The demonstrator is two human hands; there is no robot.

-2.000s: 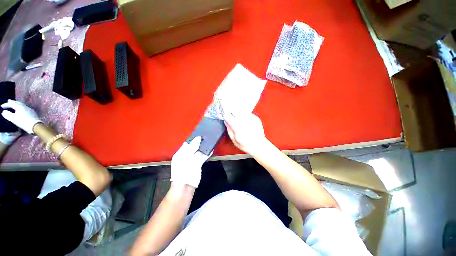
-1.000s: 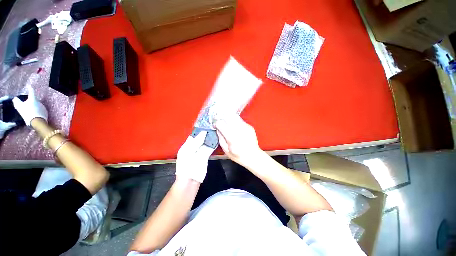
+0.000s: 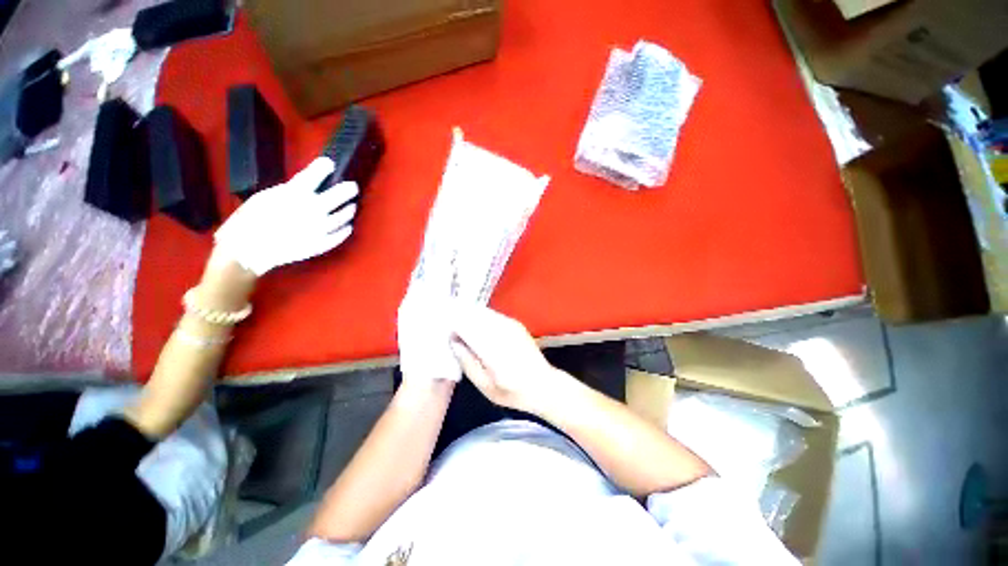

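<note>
A whitish bubble bag (image 3: 475, 216) points away from me over the front part of the red table. My left hand (image 3: 429, 335), in a white glove, holds its near end from the left. My right hand (image 3: 503, 356), which looks bare, closes on the same end from the right. The bag's far end is flat and wide. The black unit does not show; any part of it inside the bag is hidden by the bag and my hands.
A co-worker's gloved hand (image 3: 285, 221) touches a black unit (image 3: 354, 146). Several black units stand at left. A closed carton (image 3: 381, 55) stands behind. Bagged units (image 3: 639, 115) lie at right. An open carton (image 3: 735, 431) with clear plastic is below the edge.
The grey-black unit between my hands has gone out of sight at the bag's near end. My hands moved slightly nearer me. The co-worker's hand reached onto the red surface with another black unit.
</note>
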